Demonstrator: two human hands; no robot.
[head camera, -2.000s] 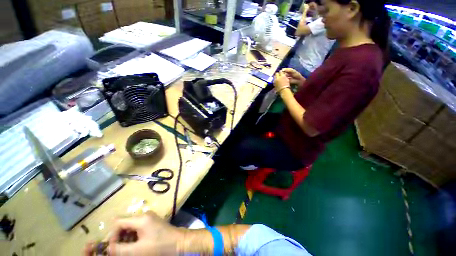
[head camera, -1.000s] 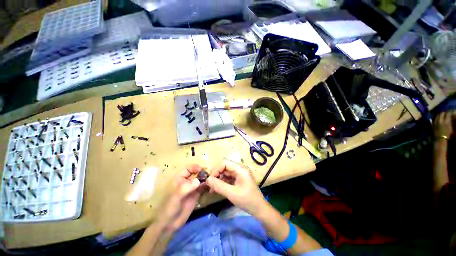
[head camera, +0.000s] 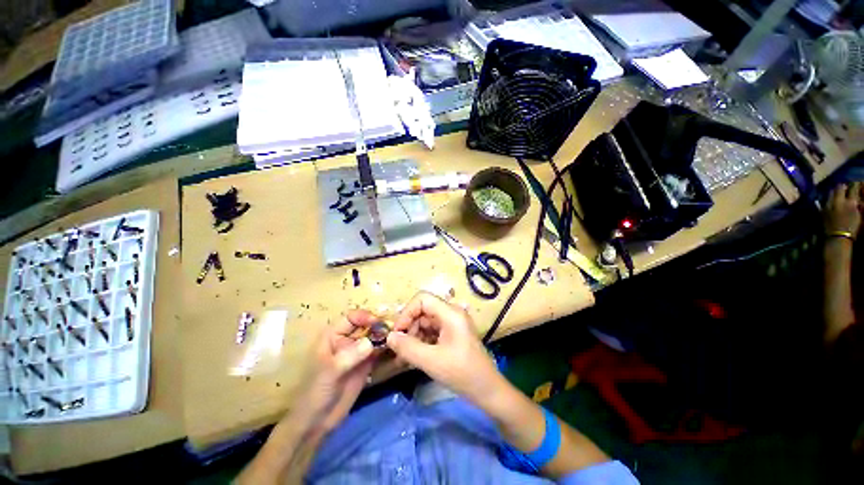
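Note:
My left hand (head camera: 343, 355) and my right hand (head camera: 438, 339) meet low in the centre, above the board's front edge. Between their fingertips they hold a small dark round part (head camera: 379, 332) with a metallic glint. The fingers cover much of it. Behind the hands stands a metal fixture (head camera: 403, 232) with an upright plate and several short black tubular parts (head camera: 366, 238) on its base. One more short black part (head camera: 356, 277) lies on the board in front of the fixture.
A white compartment tray (head camera: 142, 327) with dark pieces is at left. A clear film (head camera: 262, 343), a black clump (head camera: 225, 207), scissors (head camera: 489, 274), a round bowl (head camera: 496, 197), a fan (head camera: 531, 99) and a black box with a red light (head camera: 635, 180) surround the work. Another person's arm (head camera: 839, 270) is at right.
The view has swung from the person at right down to the bench, then shifted slightly. Both hands now show at the small part; their pose has barely changed in the last second.

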